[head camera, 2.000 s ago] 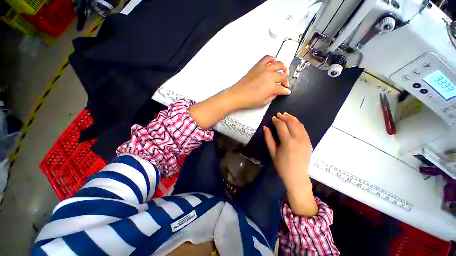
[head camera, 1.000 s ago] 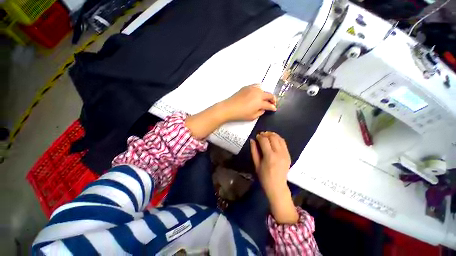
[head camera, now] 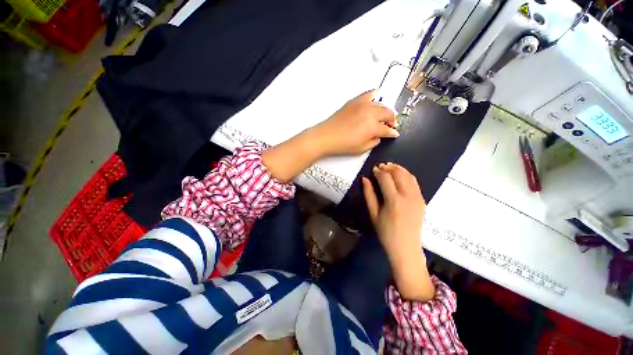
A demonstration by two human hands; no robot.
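Observation:
A dark fabric piece [head camera: 444, 135] lies on the white table under the sewing machine's presser foot [head camera: 412, 104] and hangs over the front edge. My left hand [head camera: 362, 126] pinches the piece's left edge just in front of the foot, fingertips bent. My right hand [head camera: 398, 204] rests on the piece nearer the table's edge, fingers pressing on it. The white machine head [head camera: 541, 83] stands above and to the right, with a lit blue screen [head camera: 602, 123]. The needle tip is too small to tell.
A large dark fabric heap [head camera: 201, 76] drapes over the table's left side. Red-handled snips [head camera: 530, 166] lie right of the piece. A ruler scale [head camera: 500, 262] runs along the front edge. A red crate [head camera: 97, 215] stands below left. A purple bundle [head camera: 620, 274] is at the right end.
The view tilted and shifted, then came back. Against the machine, the fabric piece appears slightly further left than two seconds ago. Both hands stay on the piece near the foot.

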